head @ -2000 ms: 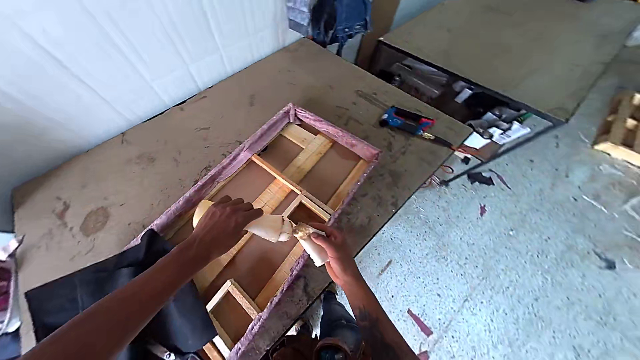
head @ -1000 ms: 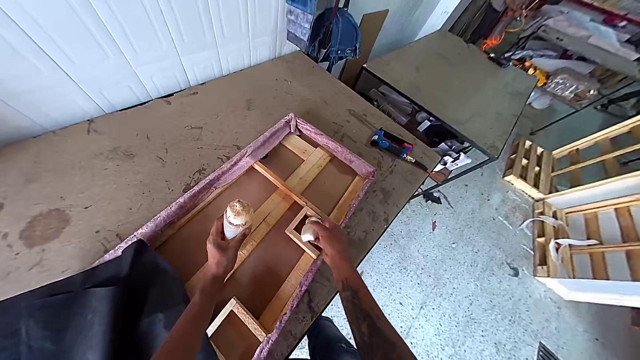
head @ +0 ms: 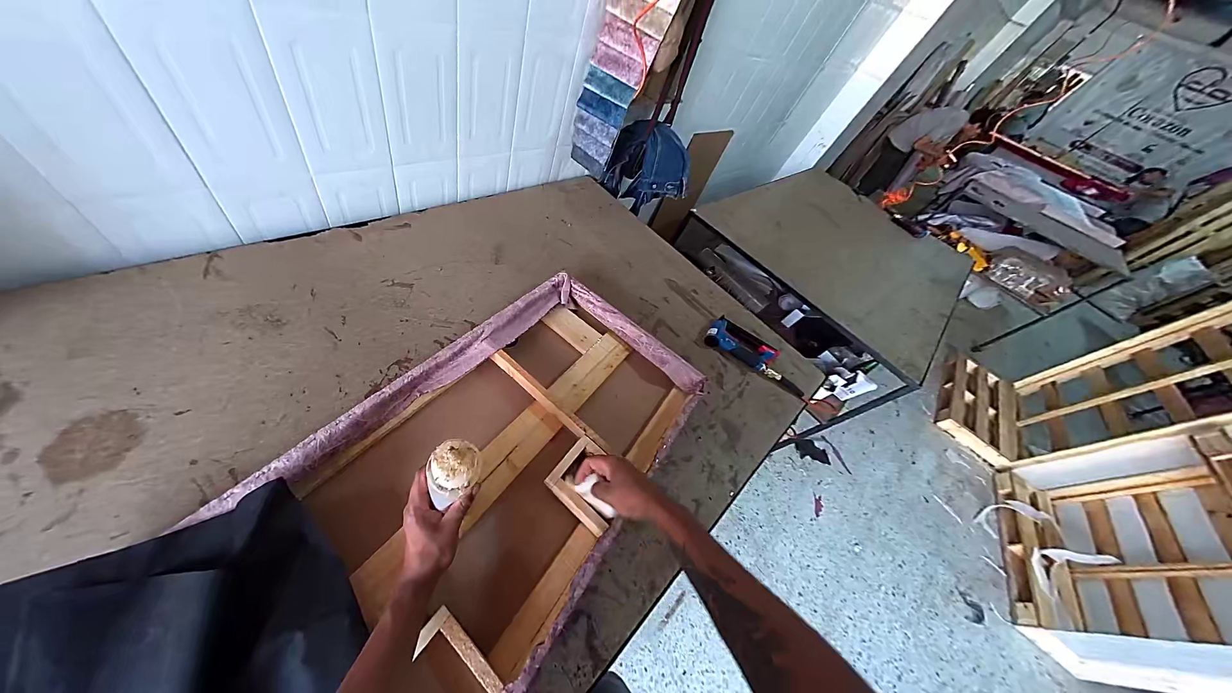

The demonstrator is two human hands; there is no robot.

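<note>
My left hand (head: 433,525) grips a white bottle (head: 453,472) with a crusted, brownish end turned up, above the open back of a wooden frame (head: 549,395) edged in pink fabric. My right hand (head: 616,486) is at the small square wooden brace (head: 568,496) on the frame's near side, its fingers closed around a small white object (head: 595,496) whose kind I cannot tell. Black fabric (head: 192,597) covers the frame's lower left part.
A blue pneumatic stapler (head: 739,345) lies on the worktable (head: 231,327) right of the frame. A second table (head: 837,260) stands beyond, with oddments on its shelf. Slatted wooden frames (head: 1116,500) stand on the floor at right. Another person (head: 924,135) is far back.
Two seconds ago both hands were together at the white bottle; now they are apart. The left hand holds the bottle, and the right is down at the square brace. The view has swung right.
</note>
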